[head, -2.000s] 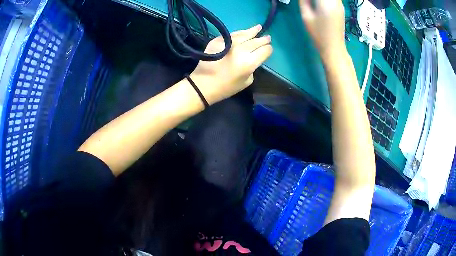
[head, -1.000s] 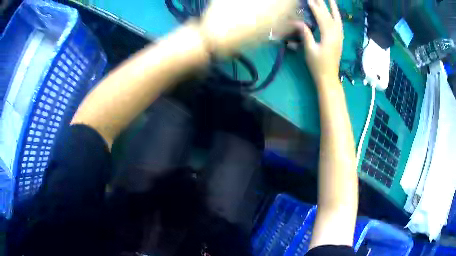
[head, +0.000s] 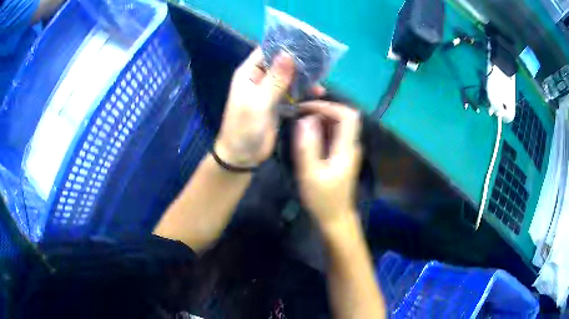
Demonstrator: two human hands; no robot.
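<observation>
My left hand (head: 252, 115) grips the cable end inside a crinkled clear plastic wrap (head: 299, 47) at the bench's front edge. A tiny yellow tie (head: 289, 98) shows by my fingers. My right hand (head: 330, 149) is blurred, its fingers bent close beside the left at the cable below the wrap; whether they pinch anything I cannot tell. The dark cable coil between and behind my hands is mostly hidden. A black corded unit (head: 419, 30) lies on the green bench, its cord (head: 391, 93) running down towards the bench edge.
A white power strip (head: 501, 93) with a white cord stands at right, beside black label sheets (head: 508, 187) and thin test leads (head: 471, 96). White sleeves (head: 552, 212) hang over the right edge. Blue crates stand left (head: 106, 124) and lower right (head: 449, 290). Another person's sleeve (head: 17, 15) shows top left.
Both hands have come back towards me and together at the bench edge. The plastic wrap now shows in my left hand. The black unit is now in view on the bench. The view has shifted left.
</observation>
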